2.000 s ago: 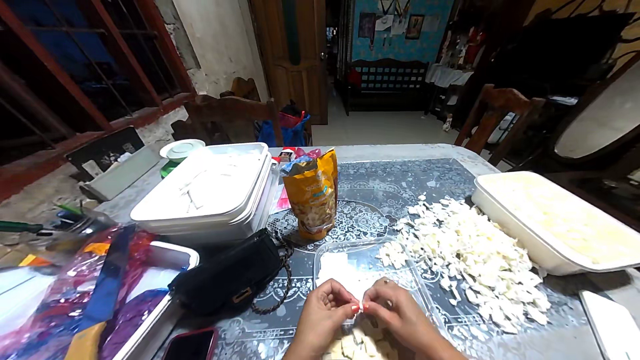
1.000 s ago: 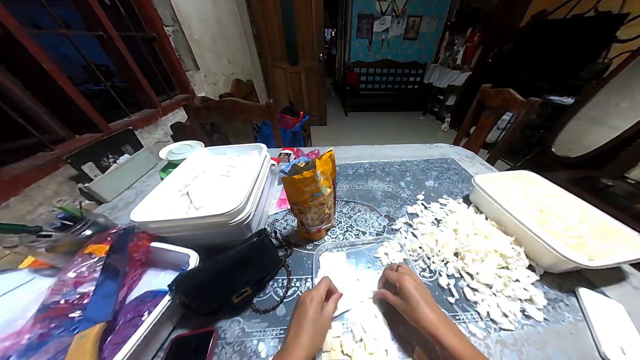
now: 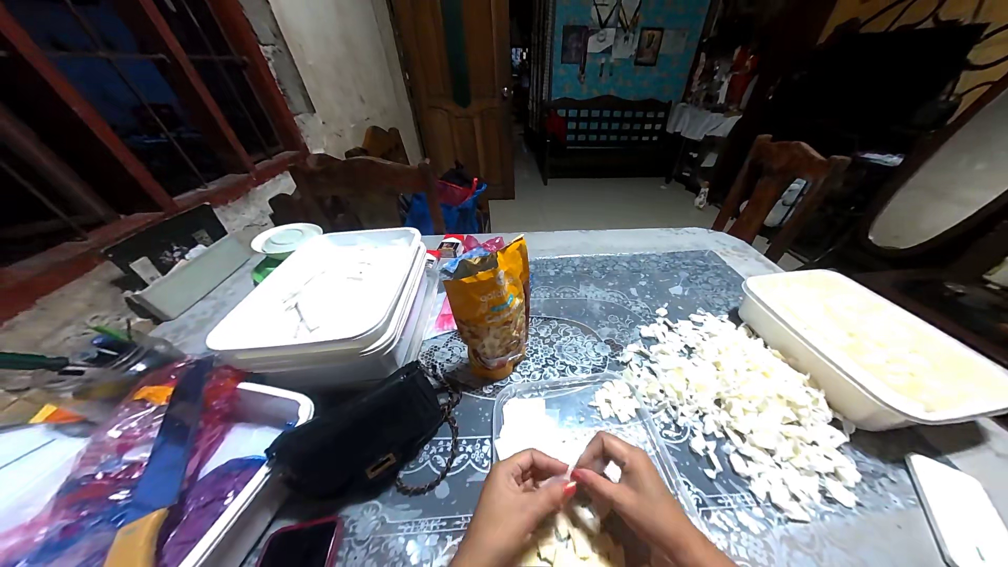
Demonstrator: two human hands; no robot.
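Over a clear plastic tray [image 3: 504, 402] at the front, my left hand [image 3: 524, 492] and my right hand [image 3: 630, 488] meet at the fingertips, pinching a small white piece [image 3: 572, 468] between them. White paper-like squares [image 3: 526, 421] and a small cluster of pale pieces [image 3: 616, 400] lie in the tray. Below my hands are more cream-coloured pieces [image 3: 579, 539]. To the right spreads a large pile of white, flake-like pieces [image 3: 748, 386], beside a white tub [image 3: 882, 346] filled with pale, wet-looking contents. What the pieces are cannot be told.
An open yellow pouch [image 3: 492, 315] stands behind the tray. Stacked white trays [image 3: 315, 291], a black purse [image 3: 362, 433] with a chain, a phone [image 3: 299, 543] and a large knife [image 3: 169, 441] on plastic bags are at left. A white object [image 3: 957, 508] lies at the right edge.
My hands were together two seconds ago, stood apart over the tray one second ago, and are together again now with a white piece at the fingertips.
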